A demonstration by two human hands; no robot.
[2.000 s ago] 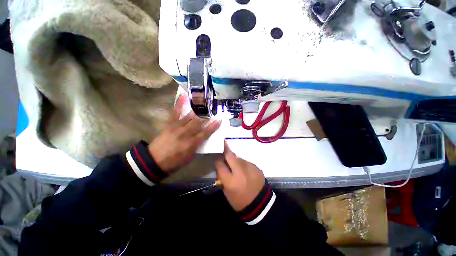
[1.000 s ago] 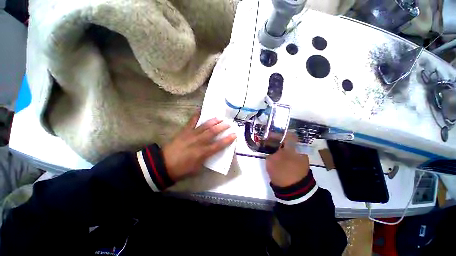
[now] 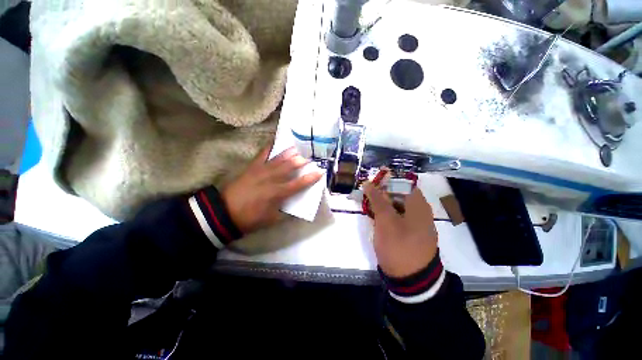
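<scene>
My left hand (image 3: 264,188) lies flat with spread fingers on the white fabric piece (image 3: 307,200) and the beige fleece (image 3: 176,169), left of the needle area. The fleece is heaped at the left. My right hand (image 3: 403,228) is closed around the red-handled scissors (image 3: 379,178), right of the presser foot area; parts of the red loops show between its fingers, and the blades cannot be made out. The shiny upright guard (image 3: 347,158) stands under the sewing machine head (image 3: 450,119) between the hands and hides the needle.
A black smartphone (image 3: 498,221) with a white cable (image 3: 542,292) lies on the white table (image 3: 338,252) at right. A small tan strip (image 3: 452,209) touches its left side. A cardboard box (image 3: 501,325) is below right. A blue item (image 3: 31,151) shows at the far left.
My right hand has moved up to the right of the needle area and taken hold of the red scissors. My left hand stays on the cloth. The camera view has shifted.
</scene>
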